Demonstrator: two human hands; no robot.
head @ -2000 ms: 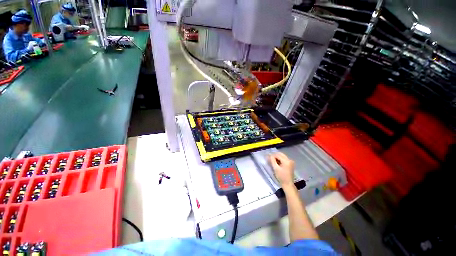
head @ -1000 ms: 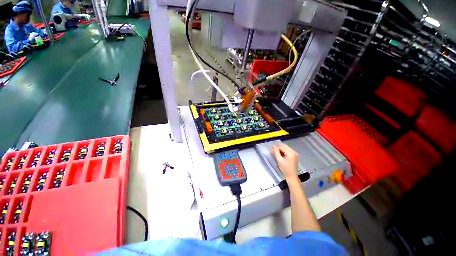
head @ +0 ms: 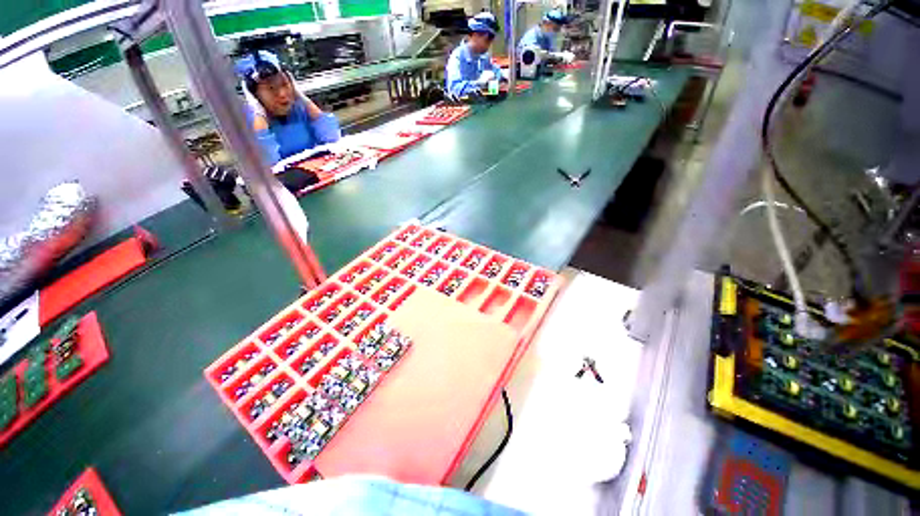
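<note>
Neither of my hands is in the picture; only a blue sleeve or smock shows at the bottom edge. The red compartment tray (head: 227,371) lies in front of me on the green bench, with small circuit boards in many pockets and a few pockets empty at its right. A flat red sheet (head: 429,378) covers its near part, with a group of loose boards (head: 338,393) along the sheet's left side. At the right, the black work fixture with yellow edging (head: 741,408) holds rows of boards under the blurred dispensing head (head: 863,320).
The teach pendant (head: 752,484) is cut off at the lower right. Side cutters (head: 590,370) lie on the white table, another pair (head: 574,177) on the green bench (head: 484,207). A metal post (head: 237,131) stands at the left. People in blue smocks sit beyond the bench.
The view has swung left, so the tray is now central and the machine is at the right edge. My right hand, earlier in front of the fixture, has left the picture.
</note>
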